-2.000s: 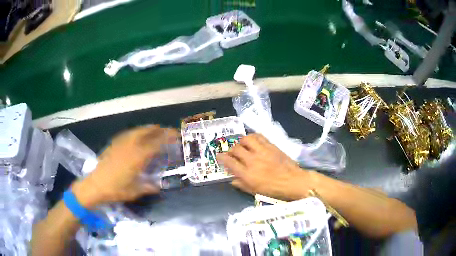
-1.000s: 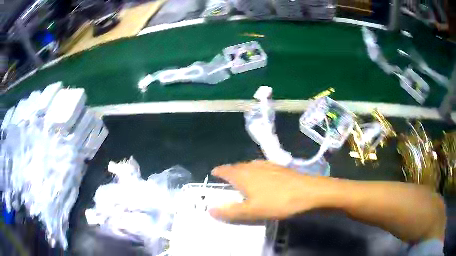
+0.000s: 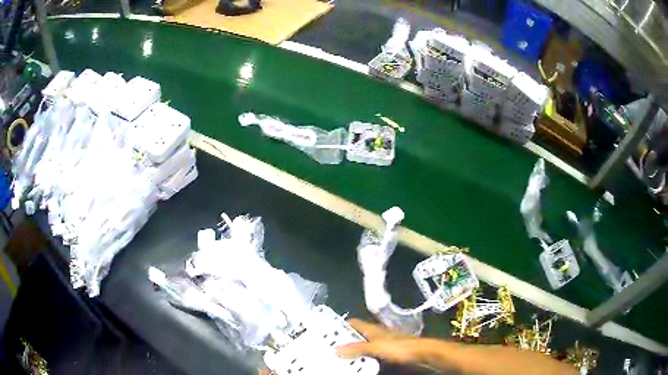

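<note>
My right hand (image 3: 377,346) comes in from the lower right, fingers and thumb at the right side of a white socket housing (image 3: 311,350). The housing lies slot side up at the bottom centre, tilted, over more white housing parts. My left hand cannot be made out. Bagged white cords (image 3: 249,293) lie in a heap against the housing's upper left. An open housing (image 3: 445,281) with a green circuit board and a brass strip at its top edge stands to the right, its bagged cord (image 3: 375,271) beside it.
Stacked housings with bagged cords (image 3: 110,168) fill the left of the bench. Wired brass strips (image 3: 483,313) lie in piles at the lower right. The green belt (image 3: 454,198) carries open housings (image 3: 370,143) with bagged cords. More stacked housings (image 3: 469,77) stand beyond it, near a metal post.
The view has swung and shows more of the far side and the left stack. My right hand has moved from above the housing to its right side. The left hand, seen earliest, is gone.
</note>
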